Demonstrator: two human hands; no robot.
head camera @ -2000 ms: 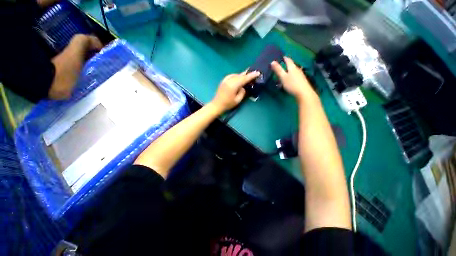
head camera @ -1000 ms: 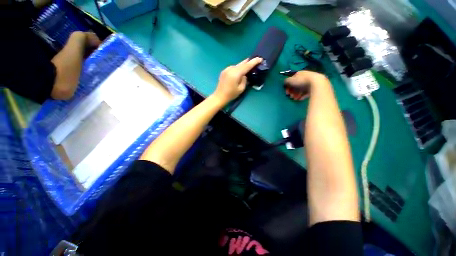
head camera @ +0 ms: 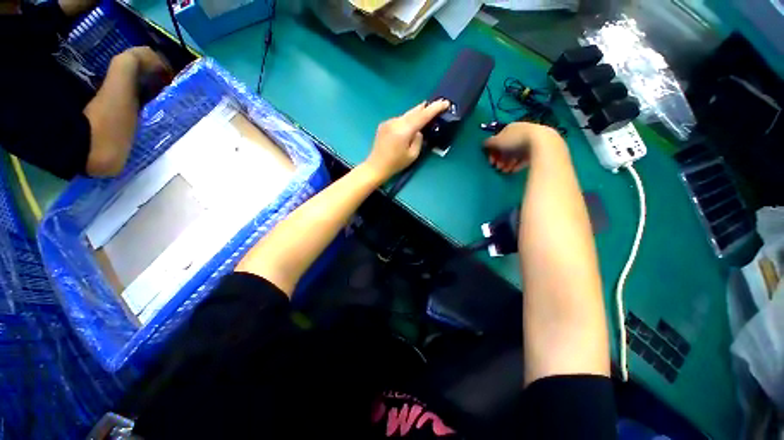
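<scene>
A black corded unit (head camera: 468,79) lies on the green bench, its cord end towards me. My left hand (head camera: 401,143) is on that end, index finger on top and thumb at the side. My right hand (head camera: 512,146) is curled just right of the unit, not touching it. A thin black test lead (head camera: 492,126) with a small shiny tip sticks out at its fingers; the grip is partly hidden. A second black unit (head camera: 595,214) with white end tabs (head camera: 491,239) lies partly hidden under my right forearm.
A lined blue crate (head camera: 311,163) with cardboard sheets is at left, beside another person's arm (head camera: 114,120). A white power strip (head camera: 621,148) with black plugs, its cable, black pads (head camera: 658,345) and a dark parts tray (head camera: 715,202) are at right. Papers (head camera: 391,19) lie behind.
My right hand has come off the first unit's top and moved back beside it, now curled at the lead. My left hand stays on the unit's end.
</scene>
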